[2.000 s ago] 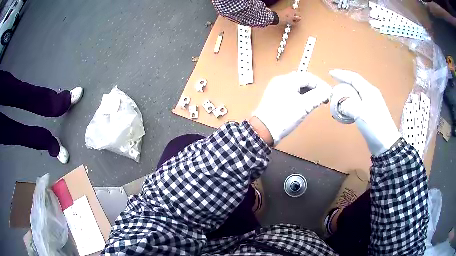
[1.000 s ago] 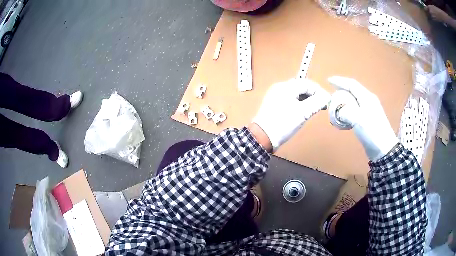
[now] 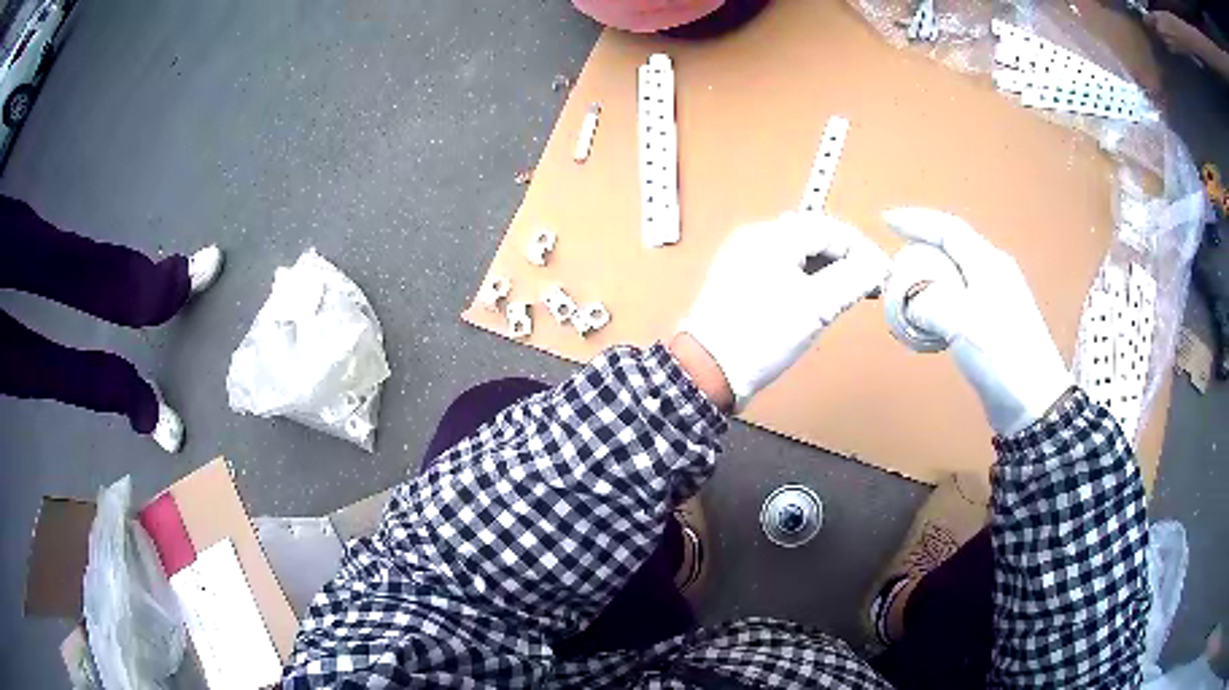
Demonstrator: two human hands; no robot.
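My right hand (image 3: 991, 317), in a white glove, holds a pale tape roll (image 3: 922, 298), with fingers through and around its ring. My left hand (image 3: 775, 299), also white-gloved, is just left of the roll, thumb and fingertips pinched together near its edge; whether a tape end is between them cannot be told. A perforated white strip (image 3: 826, 165) lies on the cardboard sheet (image 3: 741, 202) beyond my left hand, its near end hidden by the glove. A wider stack of perforated strips (image 3: 658, 151) lies further left.
Small punched pieces (image 3: 559, 305) and a short tan stick (image 3: 586, 134) lie at the cardboard's left. Wrapped strips (image 3: 1116, 330) line its right edge. A spray can (image 3: 791, 515) stands between my feet. A plastic bag (image 3: 310, 348), an open box (image 3: 223, 519) and a person's legs (image 3: 95, 297) are left.
The other person's checked sleeve and hand, and the row of small pieces near them, have gone from the top; a reddish rounded shape shows there. My hands have barely moved.
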